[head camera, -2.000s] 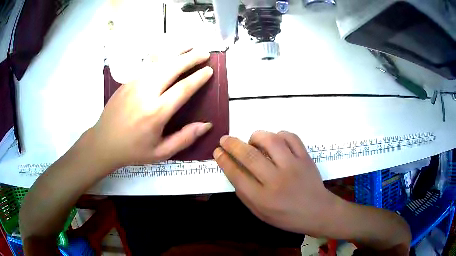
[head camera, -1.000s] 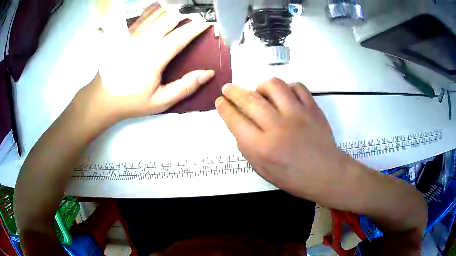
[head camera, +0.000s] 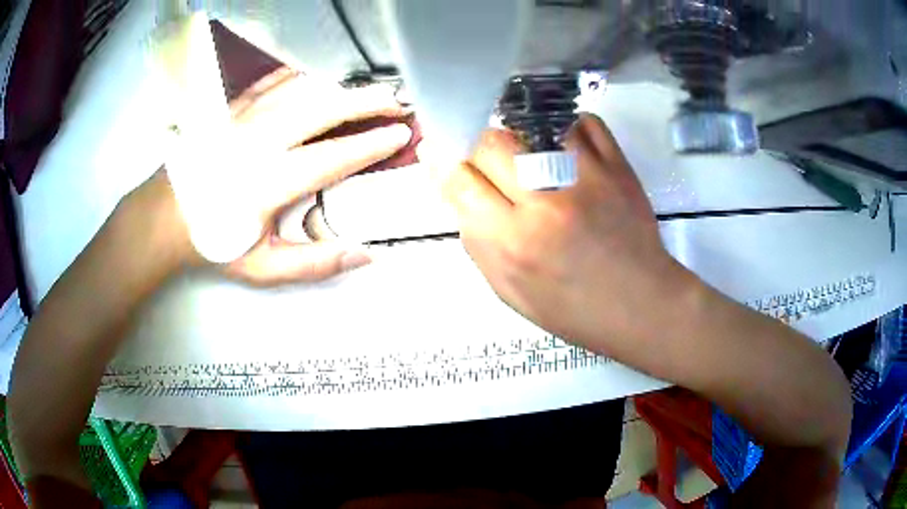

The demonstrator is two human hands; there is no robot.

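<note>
A maroon cloth piece point(head camera: 244, 66) lies under and behind my left hand point(head camera: 283, 174); a corner shows behind the hand and a strip by the fingertips. My left hand lies palm down on it, fingers spread, with the thumb on the white table. The skin and cloth there are partly washed out by glare. My right hand point(head camera: 567, 224) is on the table right of the needle area, fingers bent, partly behind the tension dial. Whether it holds cloth is hidden. The blurred white machine head point(head camera: 462, 60) hides the needle and presser foot.
Dark maroon pieces point(head camera: 40, 99) lie at the far left. A green-handled tool point(head camera: 830, 186) lies at the right near a dark panel point(head camera: 845, 134). A second silver knob point(head camera: 713, 131) is at upper right. A printed ruler point(head camera: 398, 370) runs along the front edge. Baskets are below.
The cloth has moved away from me under the machine head, and less of it shows. My right hand has moved forward beside the machine head. The view has shifted, and the head looks larger.
</note>
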